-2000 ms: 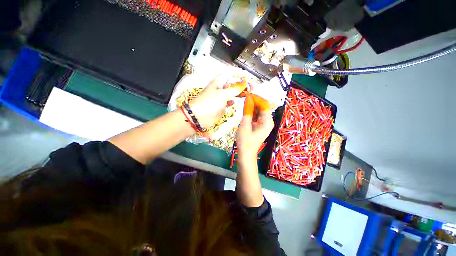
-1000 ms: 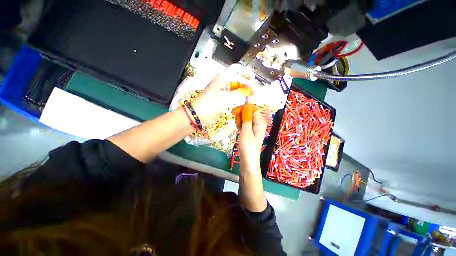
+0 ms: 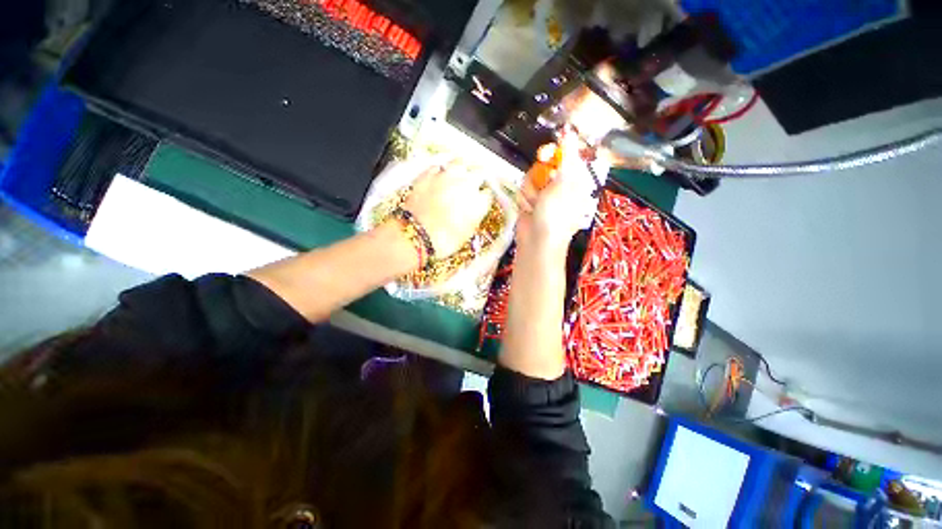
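Note:
My left hand [image 3: 446,212] is over the pale round bag or dish [image 3: 387,271] of small brass parts [image 3: 454,271]; its fingertips are hidden among the parts. My right hand [image 3: 561,198], with orange finger cots [image 3: 544,167], is at the lit working area of the dark metal press [image 3: 537,103]. Its fingers are pinched together, but glare hides whether a part is between them. A black tray full of red pieces [image 3: 625,300] stands right of my right wrist. A smaller loose red pile [image 3: 497,310] lies left of that wrist.
A large black tray [image 3: 238,103] with rowed red-tipped parts [image 3: 372,26] is at upper left. A white strip [image 3: 176,229] lies at the near left edge. A ribbed metal tube [image 3: 806,165] reaches the press from the right. A small parts box [image 3: 690,316] stands beside the red tray.
My hands have moved apart. My left hand went down onto the brass parts; my right hand went up and right to the press. Before, their orange-covered fingertips met in front of the press.

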